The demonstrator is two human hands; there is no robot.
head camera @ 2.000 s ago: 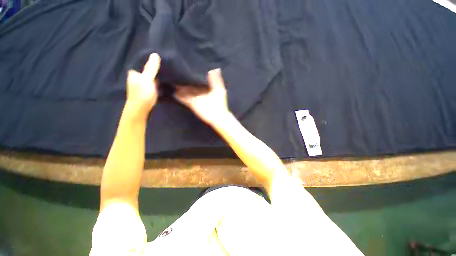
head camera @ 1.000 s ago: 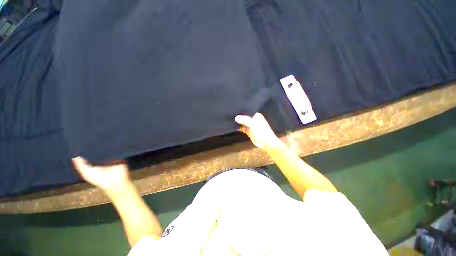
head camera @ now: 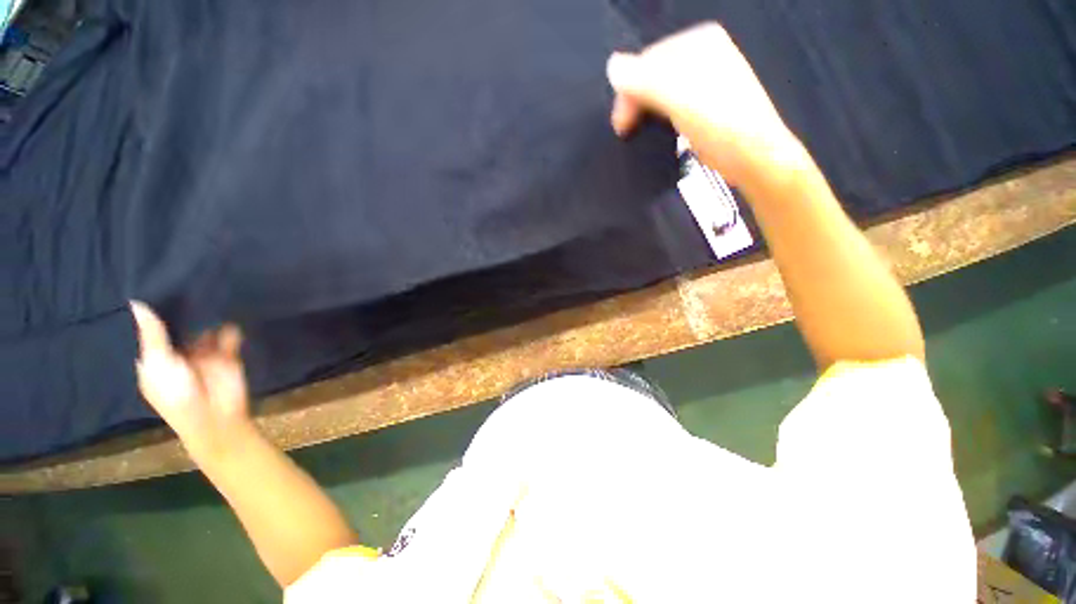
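A dark navy-black fabric ply (head camera: 401,153) lies over more dark cloth, its near edge lifted a little in a slanting line above the stack (head camera: 531,283). My right hand (head camera: 696,94) is closed on the ply at its right side, above the white handled plate (head camera: 715,215), and hides the plate's upper end. My left hand (head camera: 195,372) is blurred at the ply's lower left, near the table edge, with fingers apart. Whether it holds cloth is unclear.
The worn brown wooden table edge (head camera: 578,341) runs between cloth and green floor (head camera: 732,395). A dark plastic bag (head camera: 1044,545) and cardboard (head camera: 1015,584) lie at the lower right. Bluish objects (head camera: 21,65) show at the top left.
My right hand has moved up and right from the table edge, past the plate. The ply's near edge has drawn back from the table edge. My left hand has shifted slightly up.
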